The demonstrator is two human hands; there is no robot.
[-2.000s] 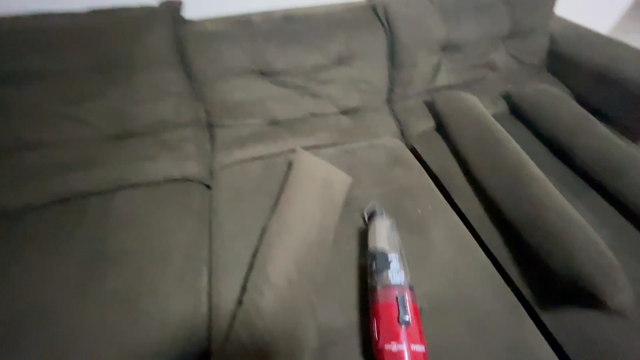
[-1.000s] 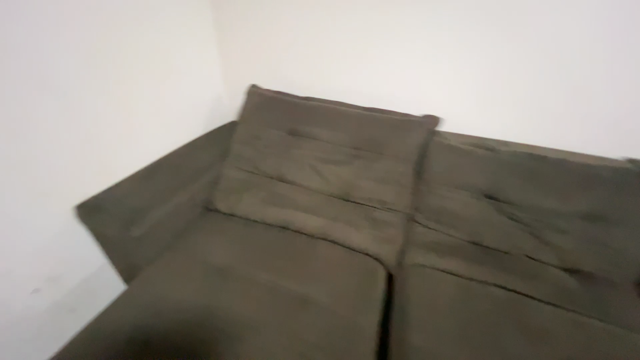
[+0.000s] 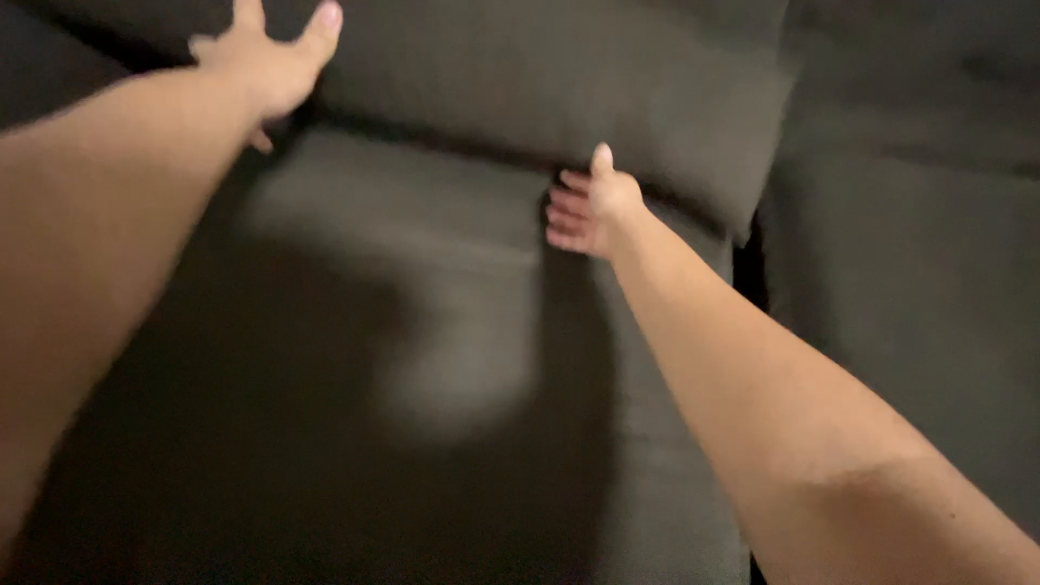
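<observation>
Both of my arms reach over a dark grey-brown fabric sofa. My left hand (image 3: 272, 69), at the upper left, has its fingers spread and holds nothing; it is near the left end of a back cushion (image 3: 520, 81). Close to that cushion's lower edge, right of the middle, is my right hand (image 3: 591, 207), palm turned inward, thumb up and fingers apart, with nothing in it. Below both hands lies the seat cushion (image 3: 463, 325), with arm shadows across it. Blur hides whether either hand touches the fabric.
A dark gap (image 3: 749, 272) runs between this seat section and the neighbouring seat cushion (image 3: 910, 268) on the right. More of the sofa's backrest (image 3: 910, 73) rises at the upper right.
Both hands have come into view over the sofa. The red handheld vacuum seen two seconds ago is out of view. The view has moved much closer to the cushions.
</observation>
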